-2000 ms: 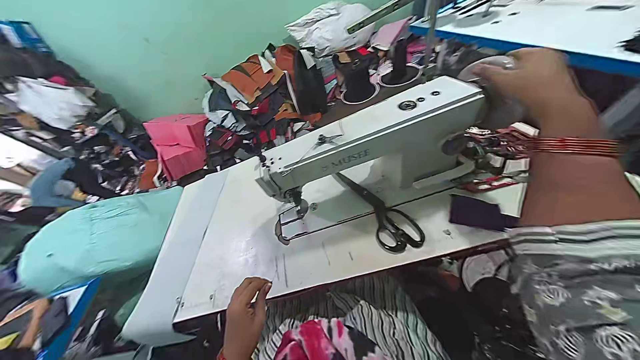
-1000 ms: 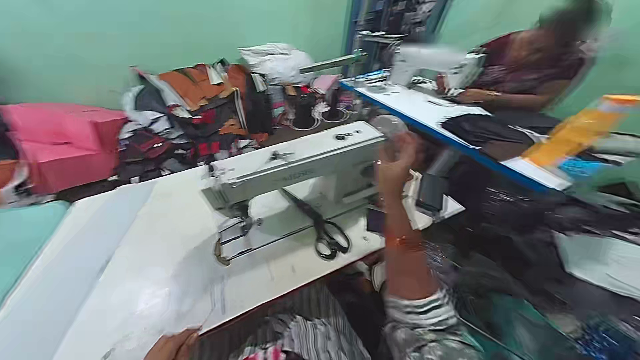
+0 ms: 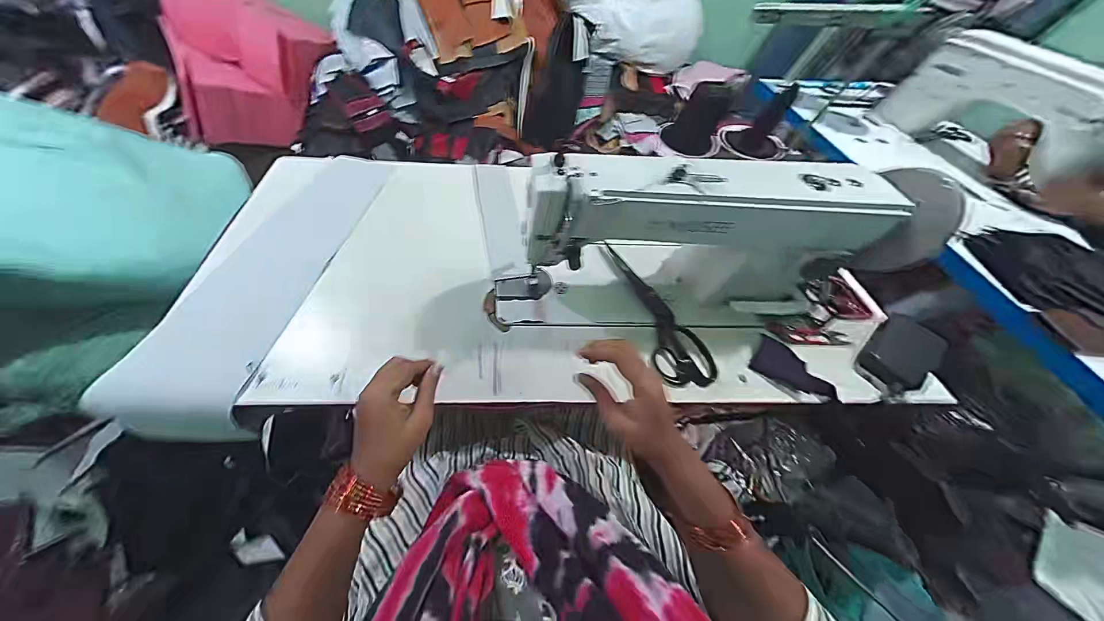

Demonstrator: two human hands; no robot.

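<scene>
A white industrial sewing machine (image 3: 724, 207) stands on a white sewing table (image 3: 405, 285). My left hand (image 3: 397, 410) is over the table's front edge, left of the needle area; its thumb and index finger nearly meet, and I see nothing between them. My right hand (image 3: 630, 397) is at the same edge, fingers apart and empty, just left of the black scissors' handles. Those scissors (image 3: 660, 319) lie on the machine bed, blades pointing to the back left. A dark fabric scrap (image 3: 789, 366) lies to their right, near red-handled tools (image 3: 832, 310).
The handwheel (image 3: 918, 216) is at the machine's right end. A blue-edged table (image 3: 1026, 302) with another machine and part of a co-worker is at the right. Fabric pieces (image 3: 466, 78) are heaped behind, beside a pink bundle (image 3: 250, 78). A pale green covered surface (image 3: 103, 198) is at the left.
My right hand has left the handwheel and come down to the table's front edge. My left hand is now raised at that edge with its fingers pinched. The view has turned and moved.
</scene>
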